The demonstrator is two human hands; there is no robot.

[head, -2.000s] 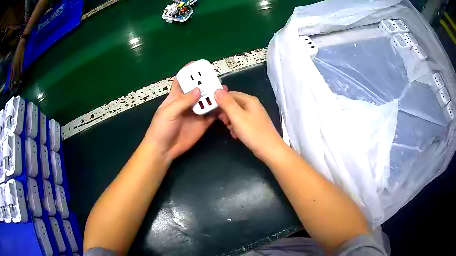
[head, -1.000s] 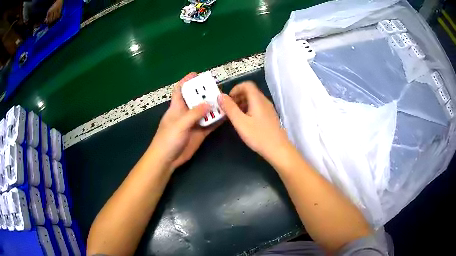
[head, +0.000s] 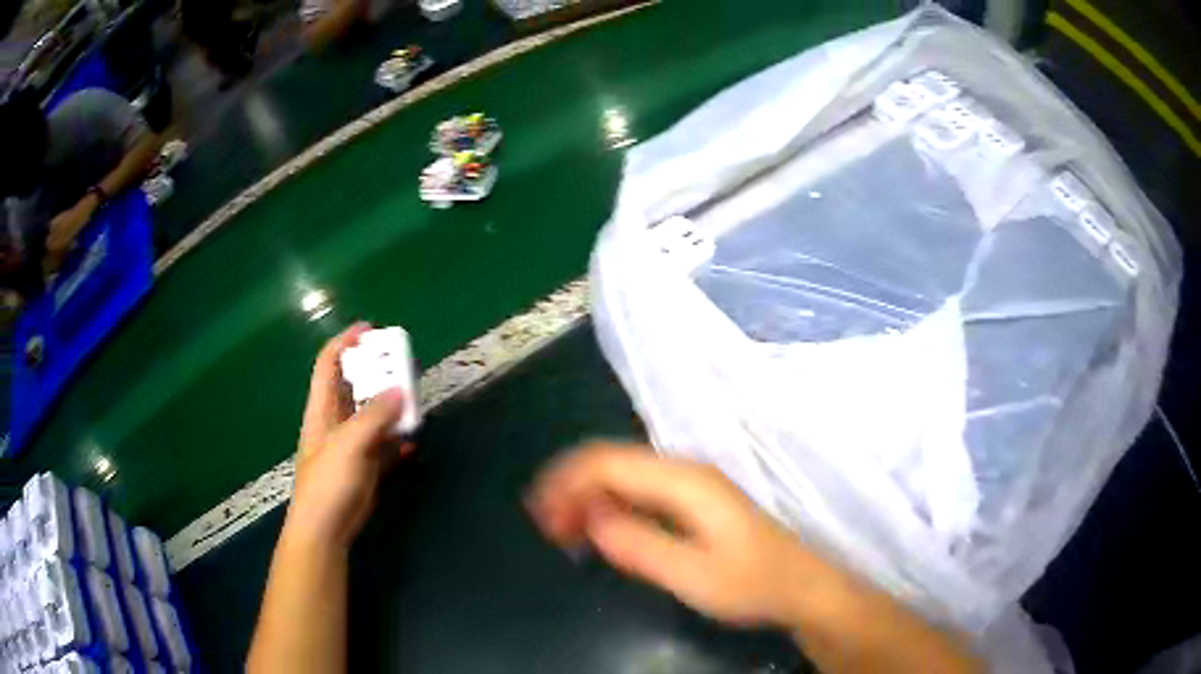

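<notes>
A white rounded closed adapter [head: 379,369] is in my left hand [head: 340,454], above the pale speckled rail, with my thumb on its face; its lower end is covered or blurred. My right hand [head: 659,527] is blurred, fingers curled, over the dark bench, apart from the adapter; I see nothing in it. Two open units with coloured parts [head: 458,177] lie together on the green conveyor.
Milky plastic liner [head: 817,408] at right, with white covers [head: 951,119] along its far and right edges. Stacked white housings [head: 79,579] on blue sheets at lower left. Speckled rail [head: 507,345] borders the conveyor [head: 237,382]. A person [head: 86,145] is across the belt.
My left hand has carried the adapter left and down in the picture. My right hand has let go of it and moved away. The view has shifted, showing more of the area beyond the belt.
</notes>
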